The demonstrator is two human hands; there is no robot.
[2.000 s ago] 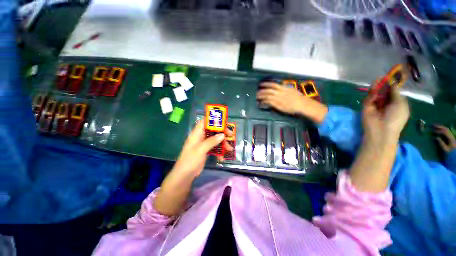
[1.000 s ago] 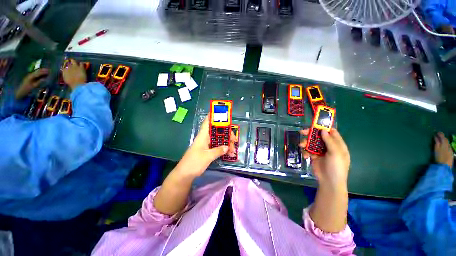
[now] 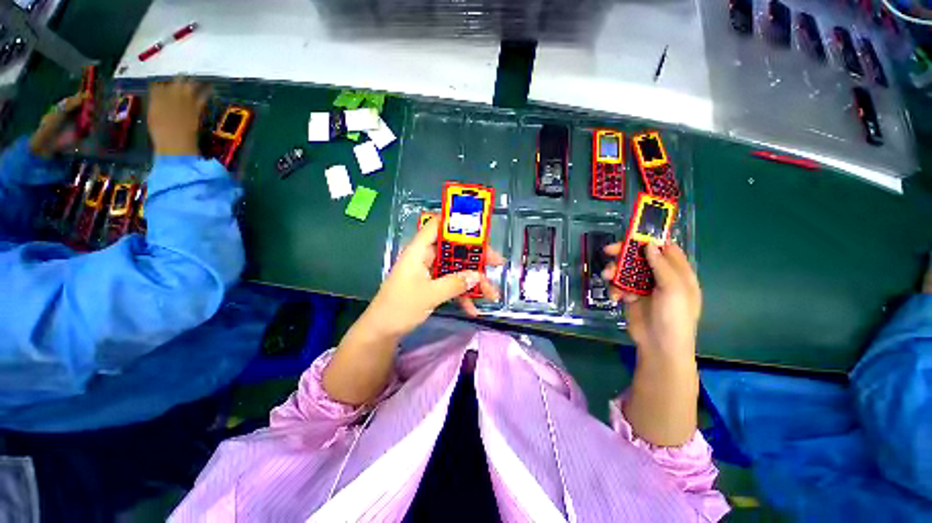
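My left hand (image 3: 414, 284) holds a red-orange keypad phone (image 3: 465, 230) upright, its white and blue screen lit, the thumb on the lower keys. My right hand (image 3: 662, 296) holds another keypad phone (image 3: 644, 243), tilted, its screen greyish, over the right end of the clear blister tray (image 3: 439, 148). In the tray's back row lie a face-down black phone (image 3: 552, 161) and two face-up phones (image 3: 608, 163). In the front row lie black-backed phones (image 3: 538, 266). Another phone in the tray is mostly hidden behind my left hand.
White squares (image 3: 338, 182), green squares (image 3: 361, 202) and a small black item (image 3: 290, 161) lie left of the tray. A neighbour's blue sleeves (image 3: 194, 225) and hands are over phones at left. A red stick (image 3: 786, 159) lies at right. A red pen (image 3: 167, 41) lies on the white surface.
The right hand has come from the far right to over the tray's right end with its phone. The left hand's phone has shifted slightly right. The neighbour's hand at the tray has gone; another neighbour reaches in at left.
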